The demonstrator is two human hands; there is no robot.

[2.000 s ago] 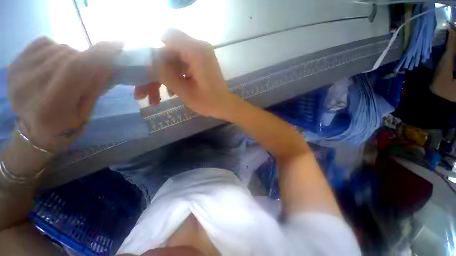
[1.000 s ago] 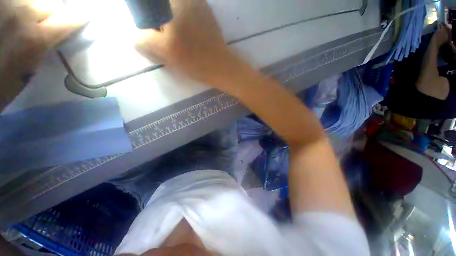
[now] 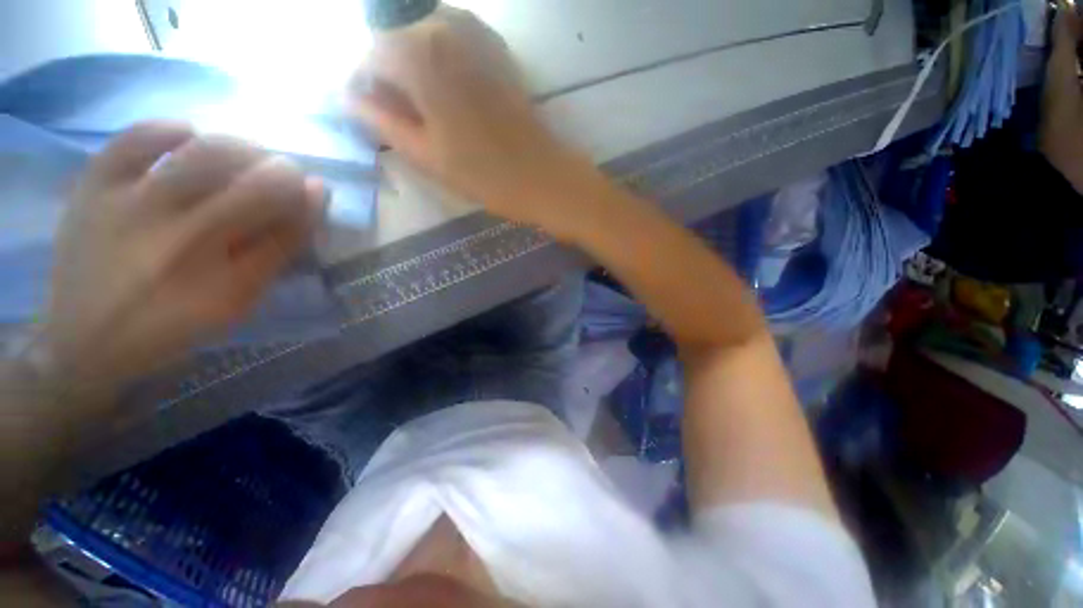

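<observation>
A light blue fabric piece (image 3: 119, 86) lies on the white machine bed, its right edge below the bright lamp glare. My left hand (image 3: 184, 238), blurred, is over the fabric with curled fingers and seems to grip its near part. My right hand (image 3: 445, 107) is at the fabric's far right corner, just below the dark sewing machine head (image 3: 400, 12). Its fingers are bent, but glare and blur hide whether they pinch the cloth. The needle area is washed out.
The grey ruled table edge (image 3: 713, 178) runs along the front. Blue baskets (image 3: 226, 511) are below it. Light blue strips (image 3: 849, 255) hang at the right, with more strips (image 3: 992, 77) and a white tape (image 3: 920, 95) above. A person's arm (image 3: 1063, 95) shows far right.
The fabric now lies farther up and right than one second ago, across the bed. My left hand has come down from the upper left onto it. My right hand has shifted slightly.
</observation>
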